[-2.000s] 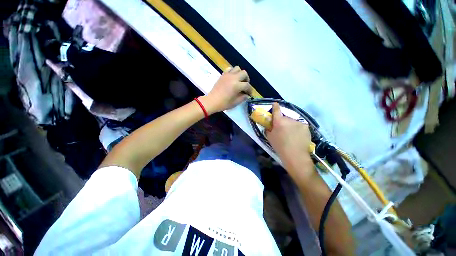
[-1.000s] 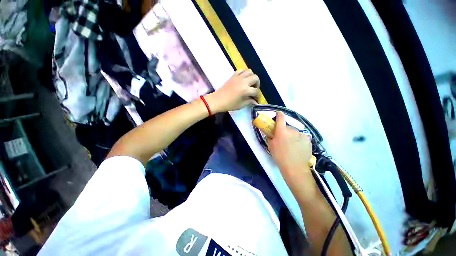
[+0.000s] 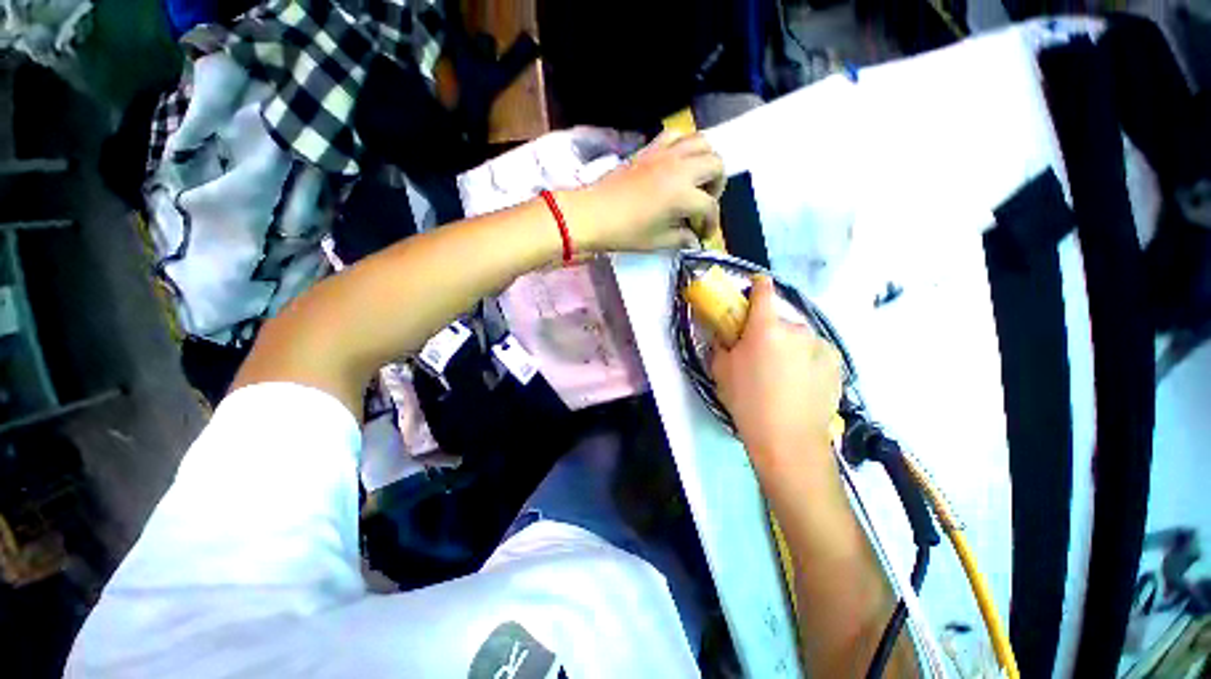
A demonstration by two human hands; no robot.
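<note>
My left hand (image 3: 664, 196) is at the table's far left end, fingers closed on the yellow template (image 3: 680, 123) and the black strip's edge, just ahead of the iron. A short piece of black strip (image 3: 744, 216) shows beside it. My right hand (image 3: 781, 371) grips the yellow handle of the steam iron (image 3: 720, 303). The iron's dark-rimmed tip is close to my left fingertips. The iron covers the strip under it. A thin yellow length also shows on the table beside my right forearm.
More black strips (image 3: 1039, 438) lie along the white table (image 3: 916, 173) to the right. The yellow hose (image 3: 963, 551), white tube and black cord trail from the iron. Left of the table are a pinkish cloth (image 3: 571, 325), dark garments with white tags and a plaid garment (image 3: 312, 86).
The view has turned and moved along the table, bringing its far end into view. My left hand and the iron stay close together. Less template and strip shows beyond my left hand.
</note>
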